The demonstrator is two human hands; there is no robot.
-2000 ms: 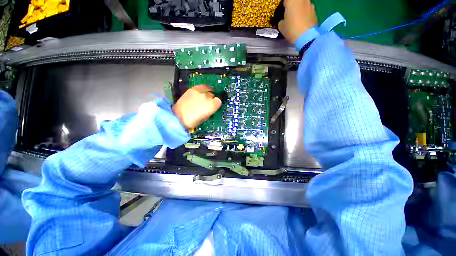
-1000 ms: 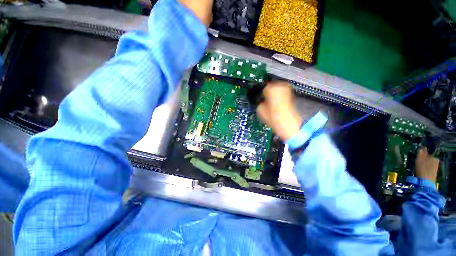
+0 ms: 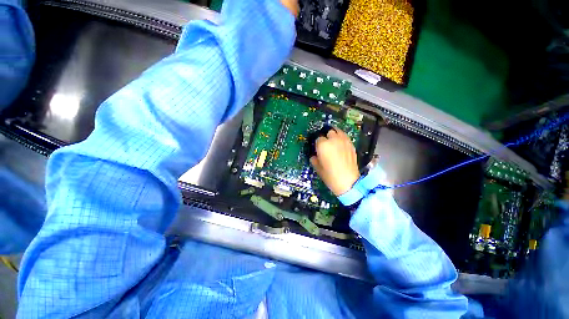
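A green circuit board [image 3: 274,140] sits in a black carrier fixture [image 3: 224,180] on the conveyor. My right hand [image 3: 335,161], with black coverings on its fingertips, is bent down over the board's right part. Its fingertips touch or nearly touch the board, and whether they hold a part cannot be told. My left arm reaches up to the bins. Only a sliver of my left hand [image 3: 291,5] shows at the top edge, its fingers out of the picture. A narrow green board [image 3: 310,82] lies along the fixture's far edge.
A bin of tiny yellow components [image 3: 375,37] and a bin of dark grey blocks [image 3: 320,23] stand beyond the far rail. Another circuit board [image 3: 497,212] lies on the conveyor at right. A blue cord [image 3: 437,174] runs from my right wrist strap. Blue sleeves of other people show at both sides.
Since two seconds ago, my left hand has gone from the board up to the bins, and my right hand has come from the bins down onto the board. The view has turned.
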